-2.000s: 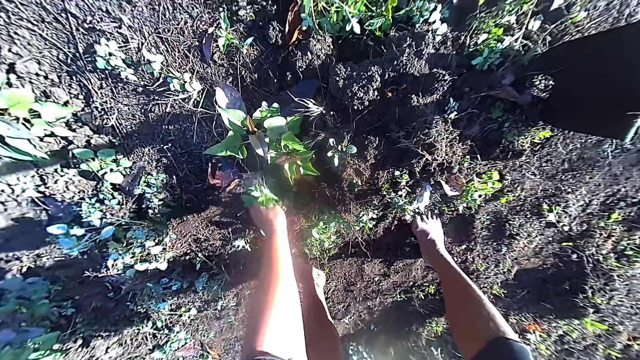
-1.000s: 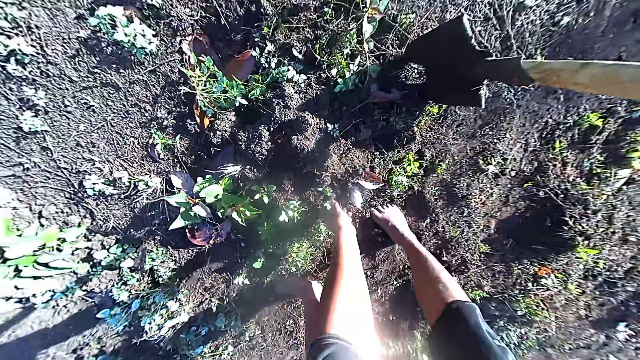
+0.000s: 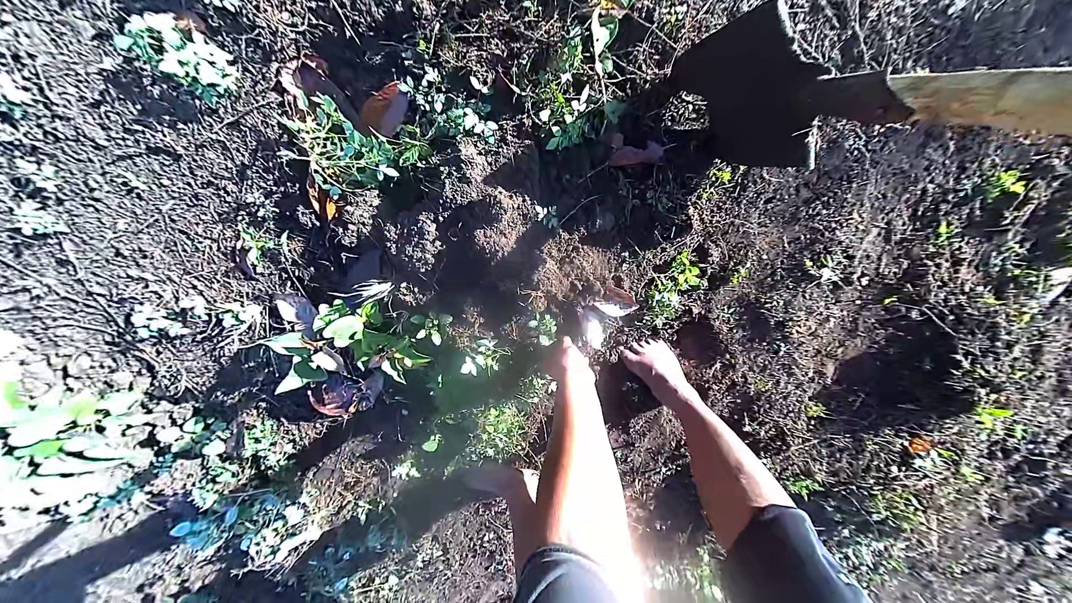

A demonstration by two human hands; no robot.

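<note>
In the head view, my left hand reaches down to the dark soil, just below a pale, shiny object that I cannot identify. Its fingertips are blurred by glare, so a grip cannot be made out. My right hand rests on the soil a little to the right, fingers spread and nothing visible in them. Loose clods of soil lie above both hands. To the left stands a leafy green plant, apart from my hands, with dry brown leaves at its base.
A broad dark metal blade on a wooden handle lies at the upper right. My bare foot is below and left of my left hand. Low weeds and a larger pale-green plant grow around.
My left hand has moved right, from the leafy plant to the soil beside my right hand. The view has shifted, bringing more of the metal blade and its handle into sight.
</note>
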